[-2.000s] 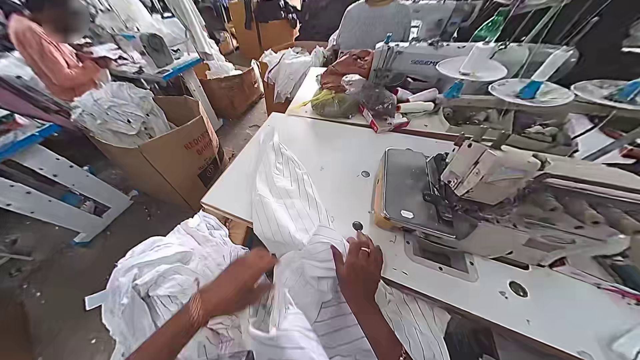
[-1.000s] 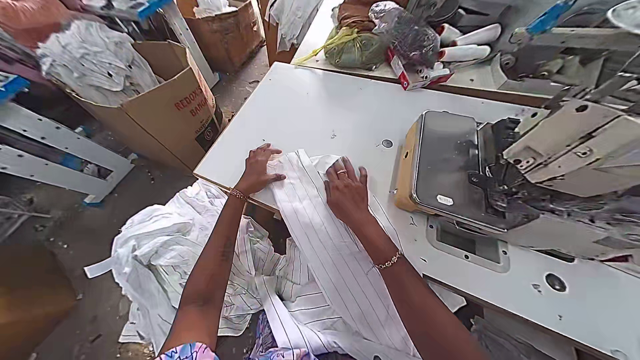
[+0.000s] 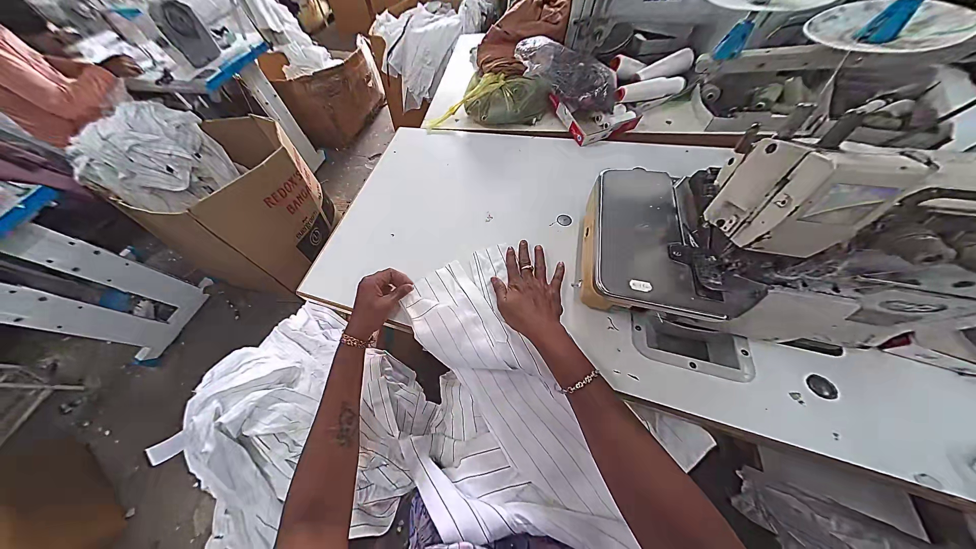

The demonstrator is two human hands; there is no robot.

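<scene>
A white striped fabric piece (image 3: 488, 343) lies over the front edge of the white sewing table (image 3: 450, 191) and hangs down toward my lap. My left hand (image 3: 380, 301) pinches its upper left corner between thumb and fingers. Spread flat, my right hand (image 3: 531, 293) presses on the cloth near its upper right end, with nothing gripped. To the right of that hand stands an industrial sewing machine (image 3: 808, 206) with a flat dark plate (image 3: 640, 236). A heap of white striped cloth (image 3: 259, 412) hangs below the table at the left.
Left of the table stands a cardboard box (image 3: 229, 229) full of white cloth. Behind are bagged items (image 3: 507, 99), thread cones (image 3: 652, 88) and another machine table. A person's arm in an orange sleeve (image 3: 57, 95) shows at the upper left. A white metal stand (image 3: 91, 297) is at far left.
My left hand has gone from lying on the fabric to pinching its corner near the table edge. The fingers of my right hand have spread out on the cloth.
</scene>
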